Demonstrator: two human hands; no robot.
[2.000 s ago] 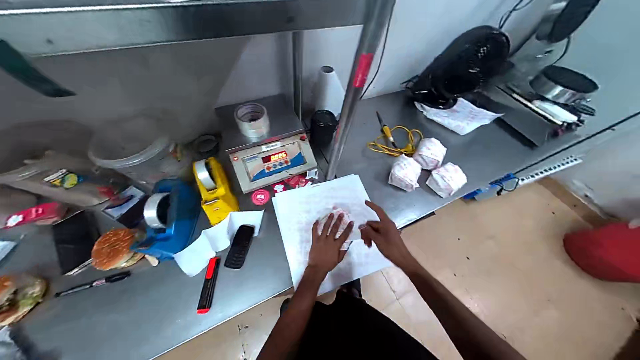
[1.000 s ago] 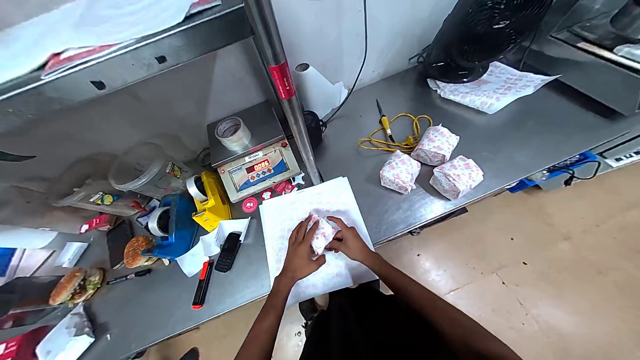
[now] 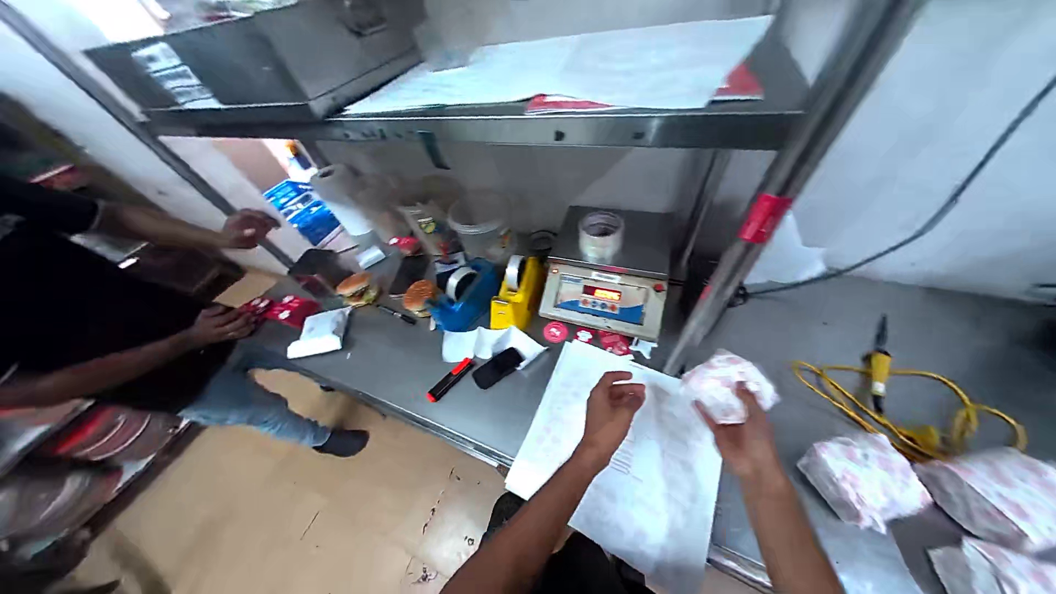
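My right hand (image 3: 742, 429) grips a paper-wrapped bundle (image 3: 728, 386) with a pink print, raised at the right edge of the paper stack. My left hand (image 3: 612, 412) is held over the white printed paper sheets (image 3: 660, 495), fingers loosely curled and apart, holding nothing. More wrapped bundles (image 3: 865, 480) lie on the steel counter to the right of my right hand. Behind the sheets stands a digital scale (image 3: 606, 297) with tape rolls (image 3: 601, 236) on its platform. What is inside the bundles is hidden.
A yellow tape dispenser (image 3: 517, 297), a blue tape dispenser (image 3: 464, 304), a black phone (image 3: 497, 368) and a marker (image 3: 450, 380) lie left of the sheets. Two burgers (image 3: 357, 289) are farther left, near a co-worker (image 3: 99, 305). A shelf post (image 3: 784, 181) and yellow cable (image 3: 940, 373) are at right.
The bundle that was between both hands over the sheets is now lifted in my right hand, to the right. My left hand has let go of it. The view has swung left, showing a co-worker.
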